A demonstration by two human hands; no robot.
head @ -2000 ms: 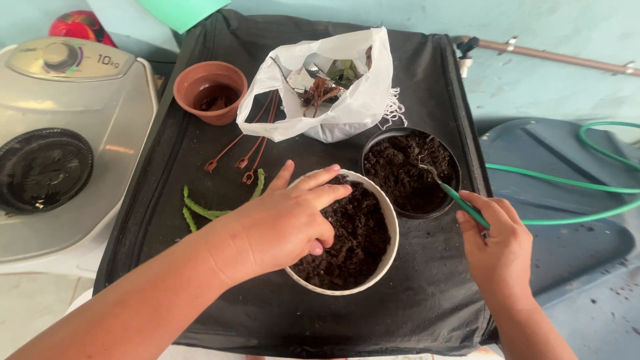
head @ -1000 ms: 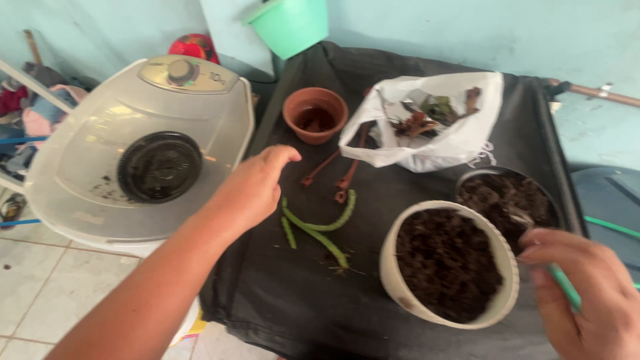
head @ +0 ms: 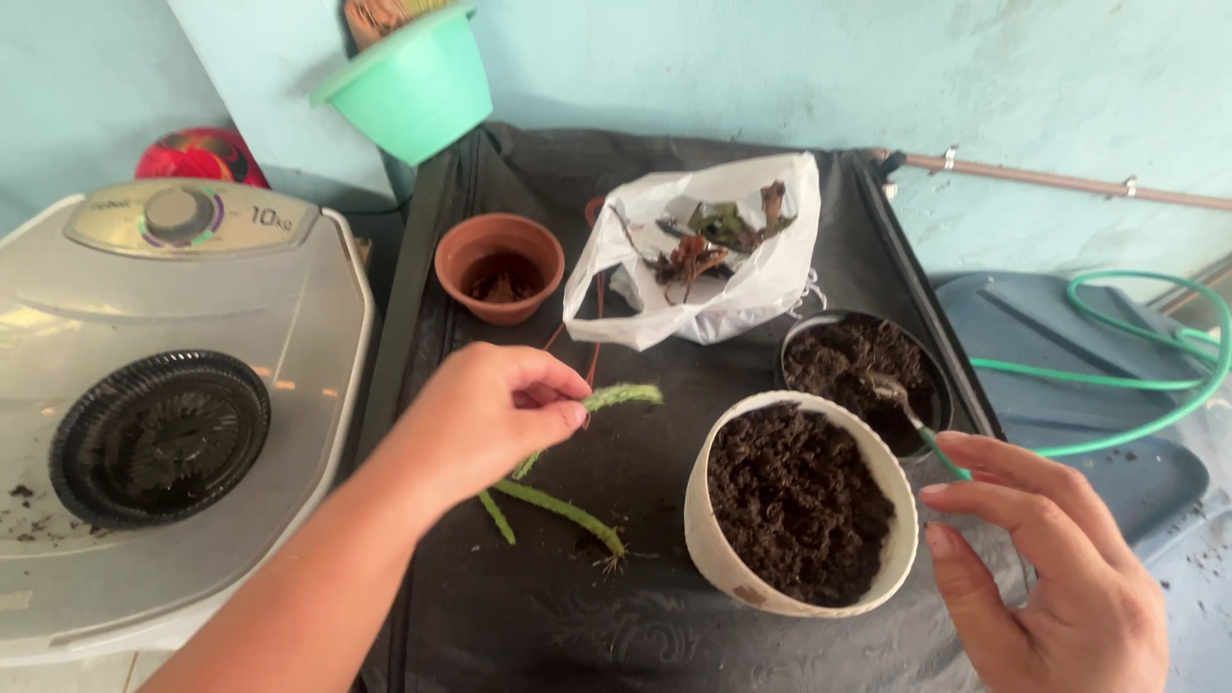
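Observation:
My left hand (head: pixel 500 414) pinches a green succulent stem cutting (head: pixel 624 395) between thumb and fingertips above the black-covered table. Below it lie more green cuttings (head: pixel 563 510), one with fine roots at its end. My right hand (head: pixel 1049 549) has its fingers apart, right of a white pot of dark soil (head: pixel 707 525). Beside its fingertips, a small spoon with a green handle (head: pixel 922 428) rests in the soil of a black pot (head: pixel 943 385); whether the fingers touch the handle is unclear.
A terracotta pot (head: pixel 500 313) and a white plastic bag (head: pixel 616 322) of dry plant pieces stand behind. At left, a black plastic dish (head: pixel 159 438) lies on a washing machine (head: pixel 289 385). A mint-green pot (head: pixel 414 91) hangs at the back; a green hose (head: pixel 1088 380) curves at right.
My left hand has picked up a cutting from the table, where it lay with the others. My right hand has loosened from the spoon's handle. The view has shifted.

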